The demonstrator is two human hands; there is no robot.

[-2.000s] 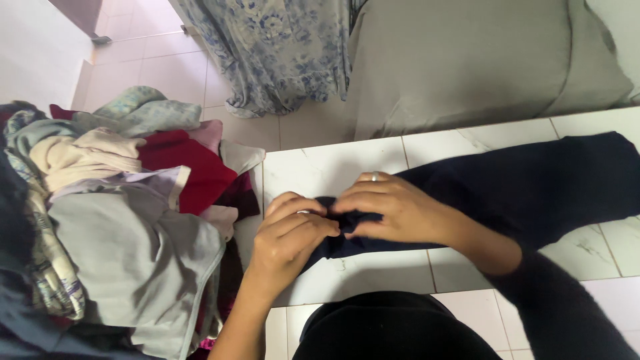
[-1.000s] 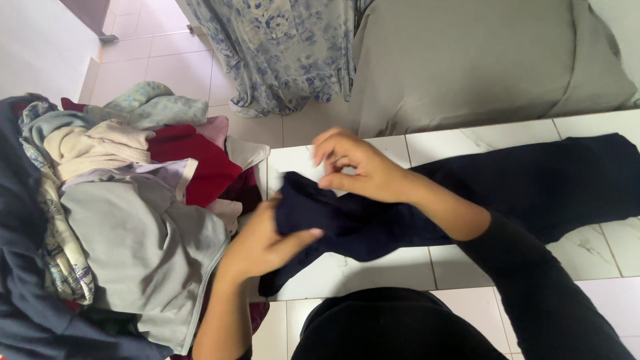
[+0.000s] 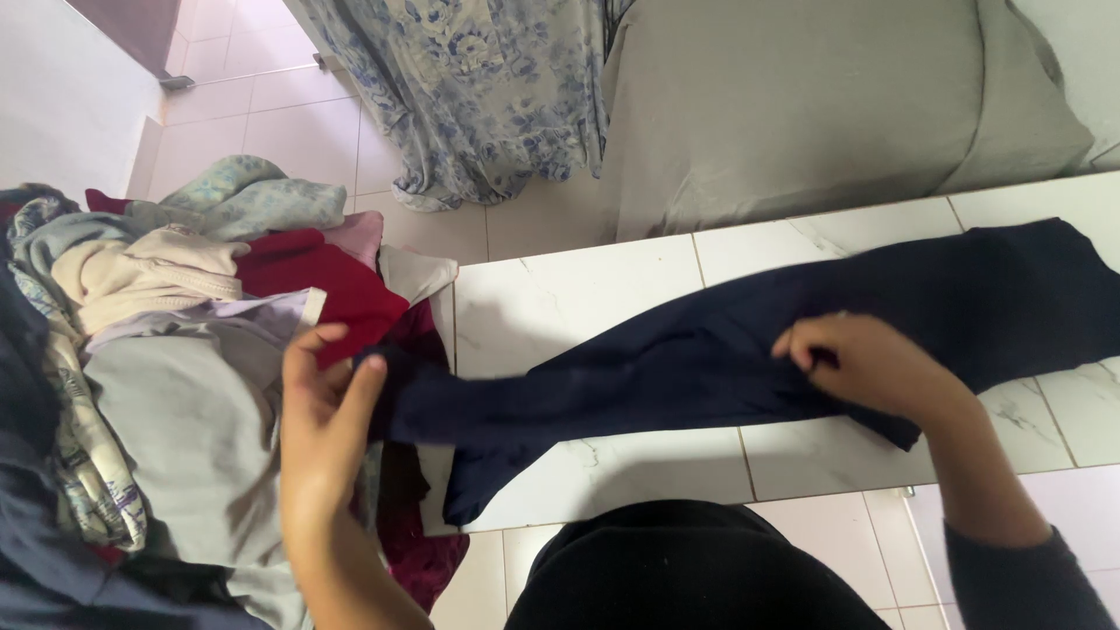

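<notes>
A dark navy garment (image 3: 665,376) lies stretched lengthwise over a white marble-look tiled surface, its wide part at the right and narrower parts at the left. My left hand (image 3: 328,411) is at its left end, with thumb and fingers around the edge of a narrow part, which is lifted a little; the fingertips are partly hidden. Over the middle of the garment is my right hand (image 3: 849,359), its fingers curled against the dark cloth; whether they pinch it is not clear. Another narrow part of the garment hangs toward the near edge of the tiles.
A large heap of mixed clothes (image 3: 184,420) is at the left, with grey, cream, red and patterned pieces, touching the end of the tiled surface (image 3: 595,315). Beyond the surface are a blue floral curtain (image 3: 490,87) and a grey cloth cover (image 3: 805,105).
The bunched left end of the navy garment has been drawn out to the left. My left hand has moved left with it, and my right hand has moved right along the cloth.
</notes>
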